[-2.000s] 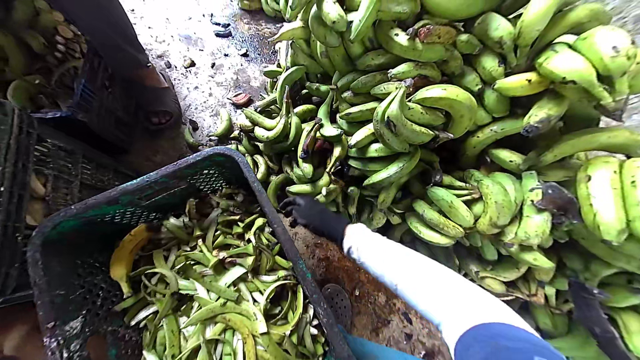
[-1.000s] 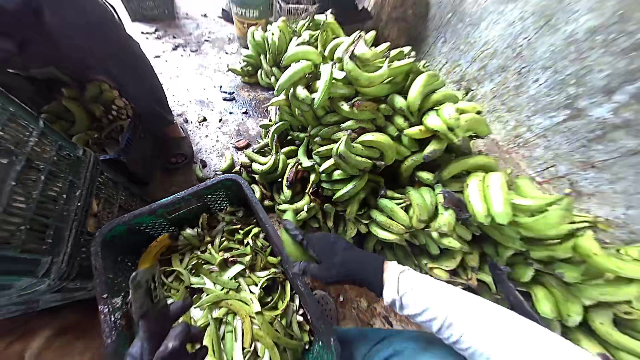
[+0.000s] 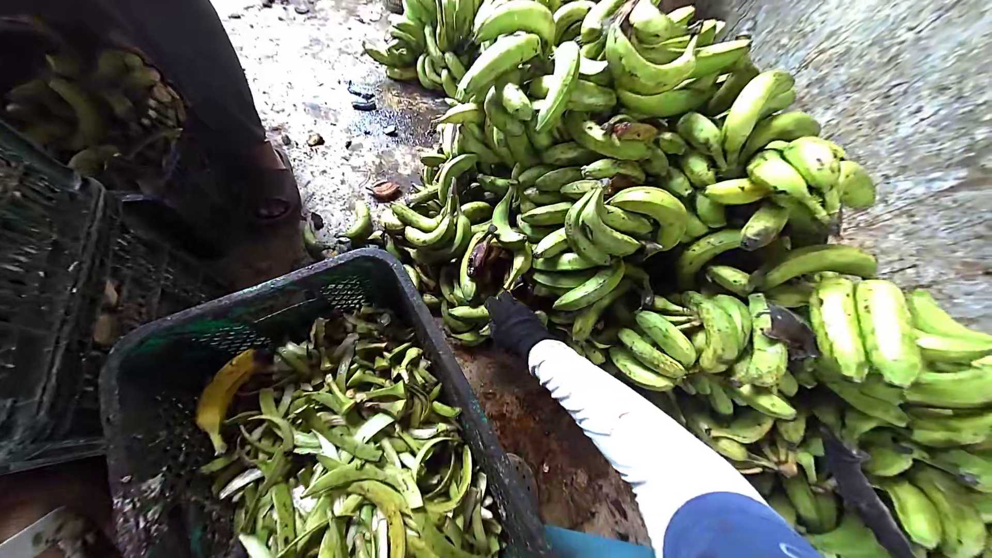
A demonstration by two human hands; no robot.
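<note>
My right hand, in a dark glove, reaches to the near edge of a large pile of green plantains. Its fingers touch or lie close to a small bunch beside the crate; whether they grip it cannot be made out. My left hand is out of view. Left of my right arm stands a dark green plastic crate with many green peels in it. One yellow plantain leans inside its far left part. A flat pale blade or strip shows at the bottom left corner.
More dark crates stand at the left, by a person's dark-clothed leg and a container of plantains. A rough wall borders the pile at the right. Wet floor with scraps lies beyond the crate.
My left hand, over the crate a second ago, has left the view. My right hand, then by a green plantain at the crate's edge, is now at the pile.
</note>
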